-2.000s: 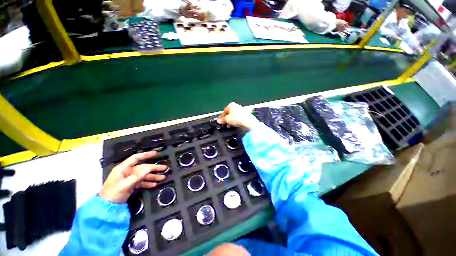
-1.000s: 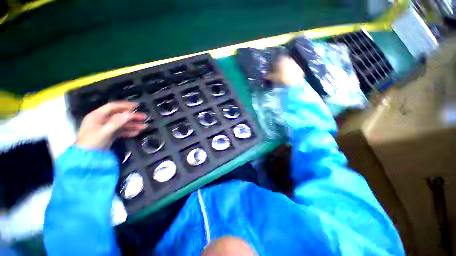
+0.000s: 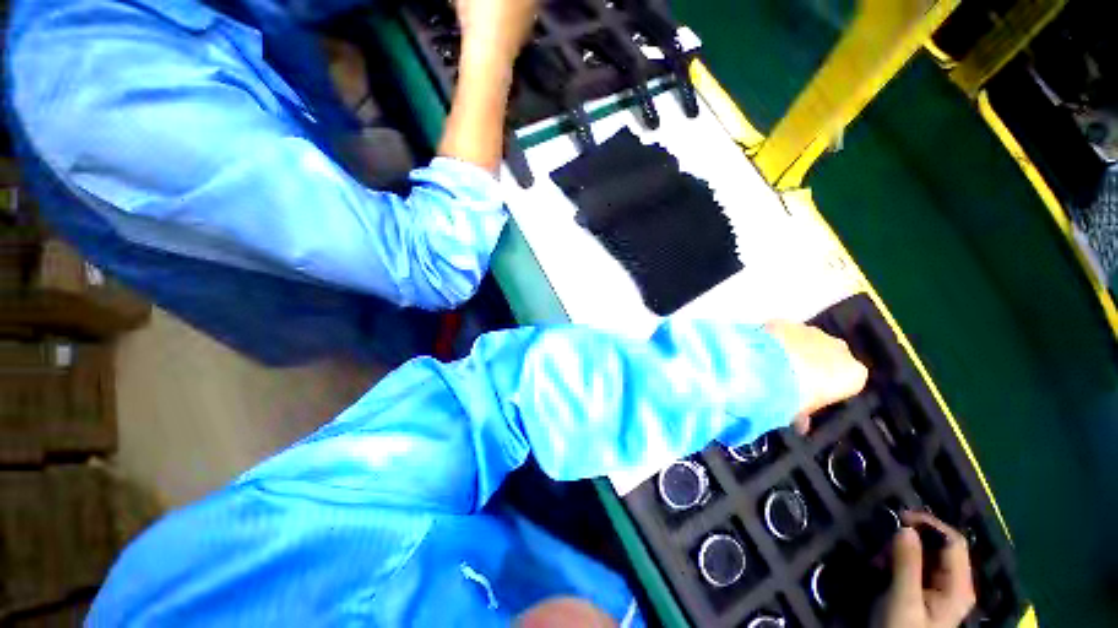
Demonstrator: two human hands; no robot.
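Note:
The dark foam tray (image 3: 737, 501) lies at the lower right, tilted in the view, with round silver-ringed watch heads (image 3: 721, 559) in several pockets. My left hand (image 3: 828, 368) rests over the tray's upper end, fingers bent down; its fingertips and anything under them are hidden. My right hand (image 3: 934, 574) is at the bottom right, partly cut off by the edge, its thumb and fingertips close together at a watch head. Whether it grips something is unclear. A fanned pile of black straps (image 3: 650, 221) lies on a white sheet (image 3: 779, 264) beyond my left forearm.
A neighbour in a blue smock (image 3: 307, 196) sits at the upper left, one hand over another black tray (image 3: 558, 61) with strap ends sticking out. A yellow rail and post (image 3: 846, 92) border the green conveyor (image 3: 969, 270). Cardboard boxes (image 3: 55, 405) stand at far left.
The view has swung left, bringing the neighbour and strap pile in and the bags out. My right hand has moved from the bags back to the tray. My left hand stays at the tray.

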